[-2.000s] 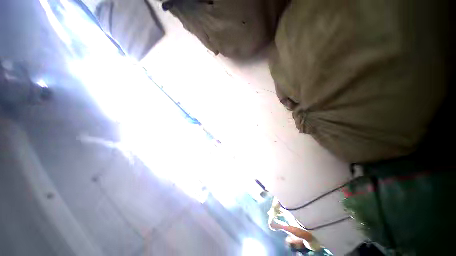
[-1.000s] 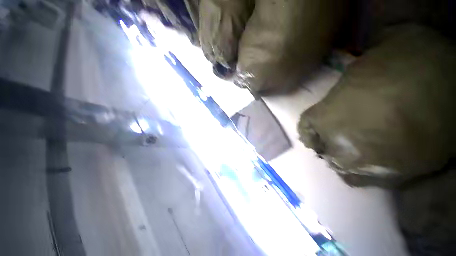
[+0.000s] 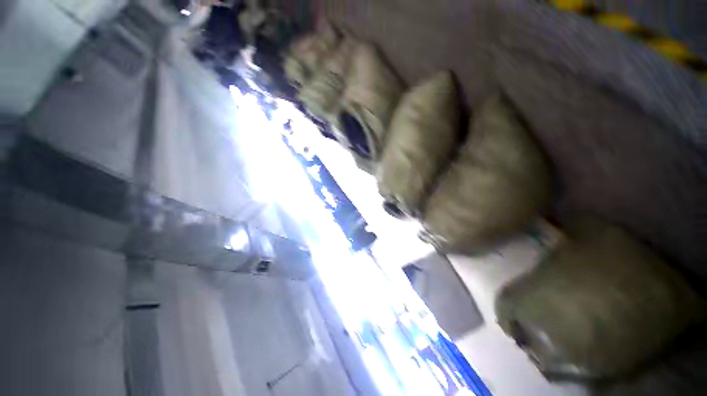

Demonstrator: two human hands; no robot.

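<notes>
No hand is in view. Several bulging olive woven sacks stand in a row along a white wall, seen tilted sideways. The nearest sack is at the lower right, its bunched mouth towards the wall. Another full sack is at the centre right and touches a narrower sack beside it. Further sacks run towards the top, blurred; one shows a dark opening.
A grey panel is on the white wall. Strong glare hides much of the middle. Speckled floor lies at the right, with yellow-black tape at the upper right. A ceiling beam crosses the left.
The view has swung and widened. The sacks look smaller, more of them show, and the floor and tape have come into view. The green item at the lower right is gone from view.
</notes>
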